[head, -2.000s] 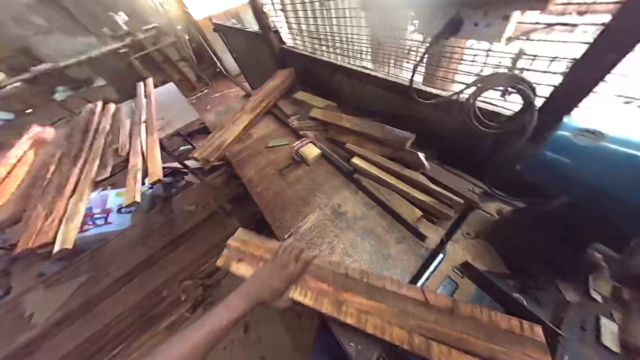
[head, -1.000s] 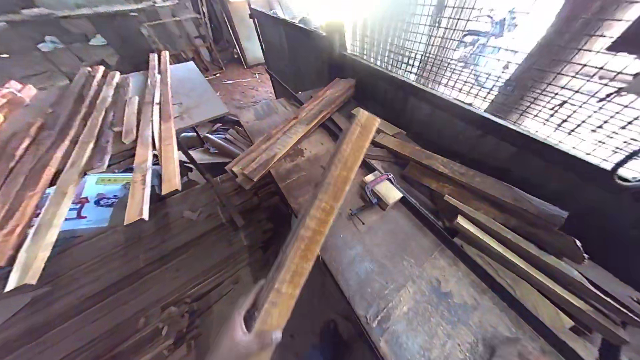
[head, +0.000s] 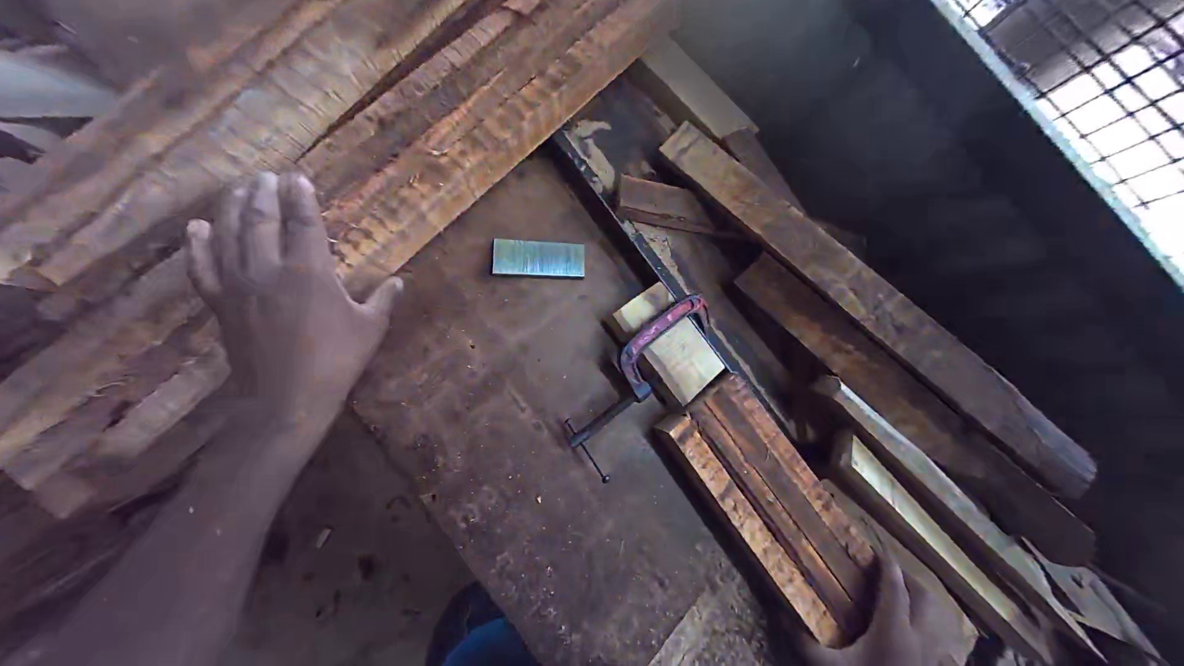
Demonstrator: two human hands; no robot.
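Observation:
My left hand [head: 287, 287] lies spread, palm down, at the near end of rough wooden planks [head: 481, 139] stacked at the upper left. At the lower right my right hand [head: 888, 620] grips the near end of a grooved wooden piece [head: 768, 509], which lies along the bench. The far end of that piece is close to a pale wood block [head: 684, 356]. A red C-clamp [head: 661, 338] sits over the block, its screw handle pointing left. A greenish-grey strip, perhaps staples [head: 538, 258], rests on the worn bench top [head: 518, 398].
Several wooden battens [head: 869, 296] lie along the right of the bench beside a dark wall [head: 925, 139]. Wire mesh [head: 1110, 102] is at the upper right. A dark metal bar [head: 629, 231] runs beyond the clamp. More rough wood [head: 129, 435] lies at the left.
The view has moved nearer the bench. A wooden piece now lies against the clamped block, where the bench was bare one second ago. My right hand now shows at its near end.

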